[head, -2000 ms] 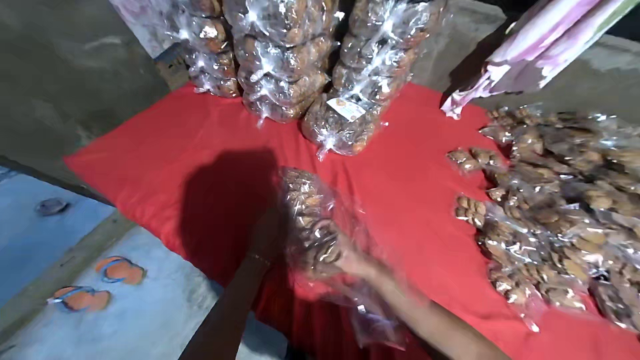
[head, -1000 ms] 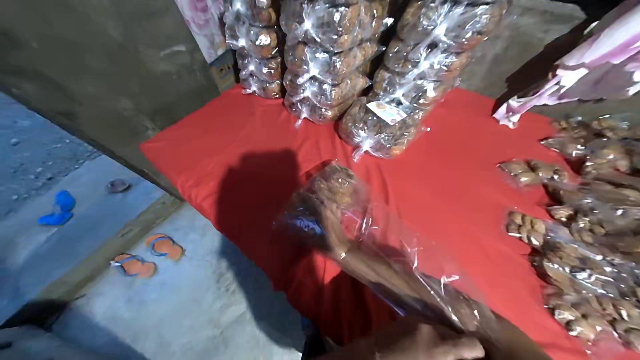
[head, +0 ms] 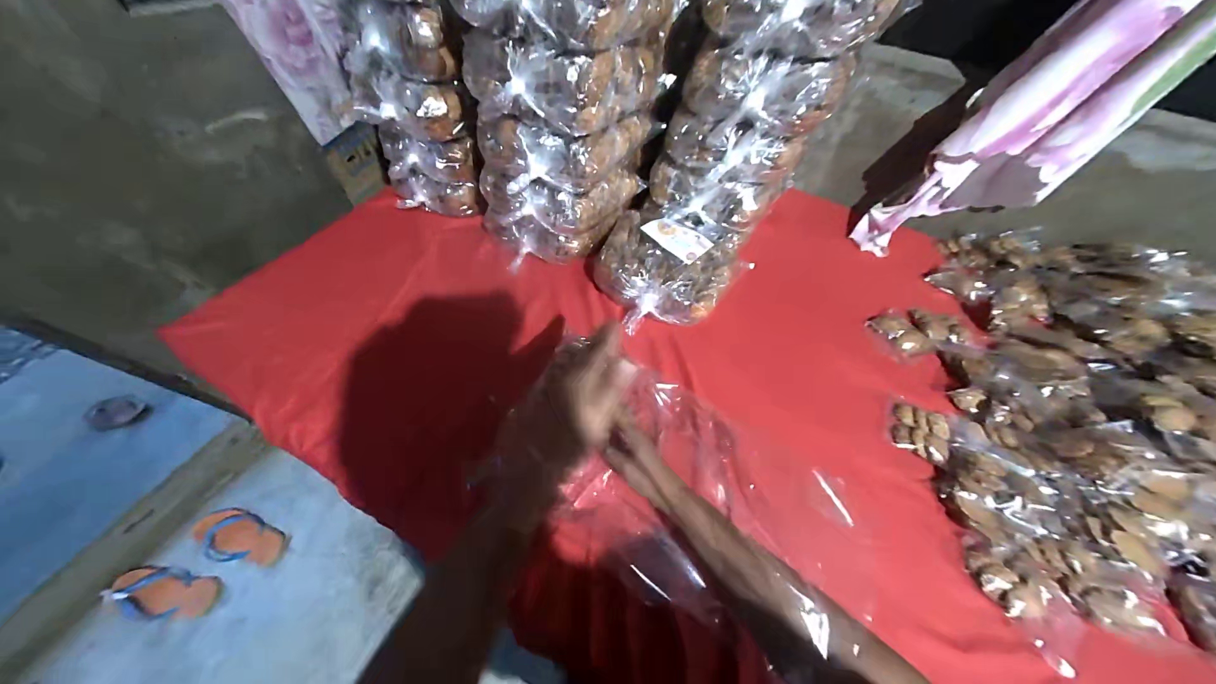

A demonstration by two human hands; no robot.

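Over the middle of the red cloth (head: 313,275), my left hand (head: 579,394) reaches toward a large clear plastic bag (head: 760,456), its fingers blurred. My right hand (head: 622,437) lies close against it, mostly hidden, with the forearm covered by or inside the bag's film. What either hand grips cannot be made out. Beyond them stand tall stacks of bagged brown baked goods (head: 560,152); the right stack (head: 674,256) bears a white label near its bottom.
Many small clear packets of brown baked pieces (head: 1073,380) are heaped at the right. A pink and white cloth (head: 1007,133) hangs at the upper right. Orange sandals with blue straps (head: 166,594) lie on the floor at lower left, beside the red cloth's edge.
Two seconds ago both hands were around a filled bag of baked pieces; one second ago one arm was inside a long clear bag. Now the hands are close together, farther up the cloth.
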